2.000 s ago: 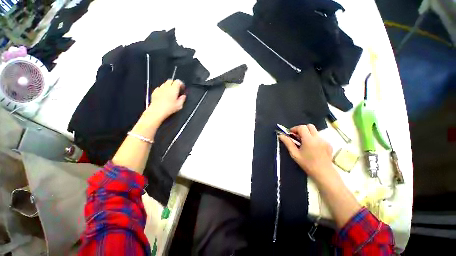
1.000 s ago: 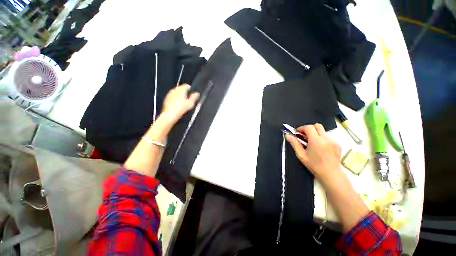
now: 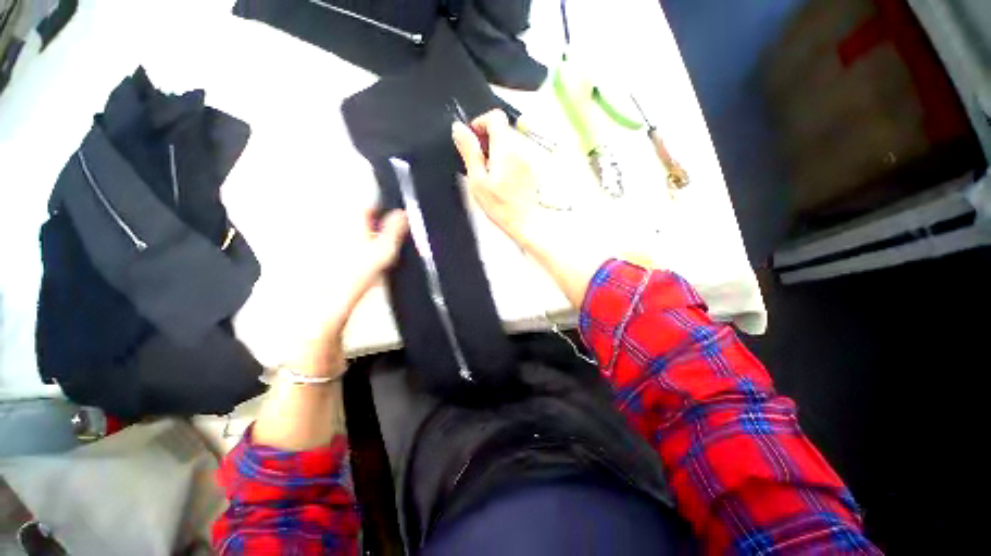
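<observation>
A black panel [image 3: 494,315] with a silver zip [image 3: 433,285] down it runs from the white table over its front edge onto my lap. The upper part of the zip is blurred. My left hand [image 3: 375,248] is blurred, its fingers closed at the panel's left edge. My right hand [image 3: 498,174] is closed at the panel's upper right, around small snips [image 3: 460,110]. Only a thin blade tip of the snips shows; the rest is hidden by the fingers.
A left pile of black panels [image 3: 163,272] shows silver zips. Another black heap [image 3: 369,27] is at the top. A lime green tool [image 3: 581,114] and a thin tool with a brownish handle [image 3: 665,161] lie at right. Beige bags [image 3: 120,489] are at lower left.
My left hand has left the left pile, where a zip panel now lies across the top, and moved right to the panel near my right hand. The view has shifted right and down.
</observation>
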